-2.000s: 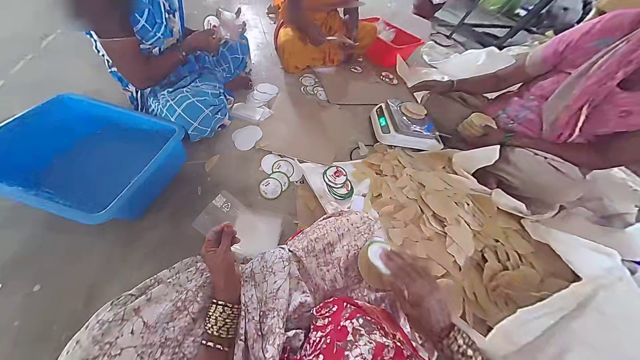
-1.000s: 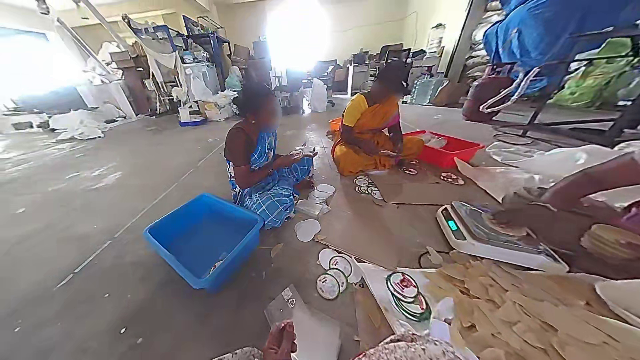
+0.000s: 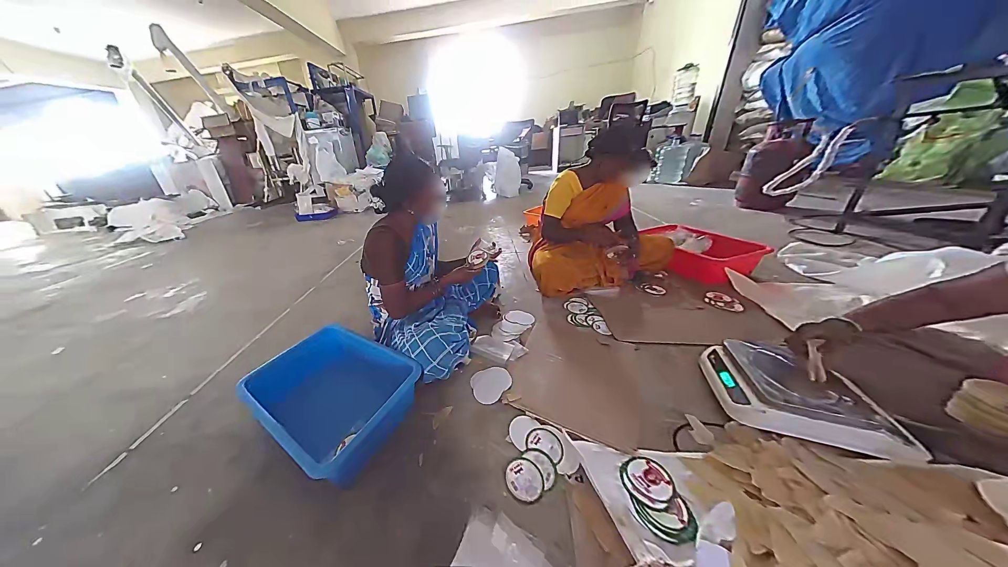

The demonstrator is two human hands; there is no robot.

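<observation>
Neither my left hand nor my right hand shows in this frame. At the bottom edge lies part of a clear plastic bag [image 3: 500,543]. Above it are round printed labels [image 3: 534,465] in a loose group. A stack of green-edged round labels [image 3: 657,498] rests on white sheeting beside a heap of thin brown flat pieces [image 3: 835,492]. Behind the heap stands a digital scale [image 3: 811,402] with a lit display, and a co-worker's hand [image 3: 823,335] holds a thin piece over its pan.
A blue plastic tub [image 3: 331,402] stands at the left. Two people sit on the floor ahead, one holding a round label [image 3: 478,257]. Beyond are a red tray [image 3: 709,253], a cardboard sheet [image 3: 677,311] and white discs [image 3: 491,385]. A gas cylinder [image 3: 772,169] stands at the back right.
The view has tipped up from my lap to the room. Both my hands, seen earlier with a clear bag in the left and round pieces in the right, are out of frame.
</observation>
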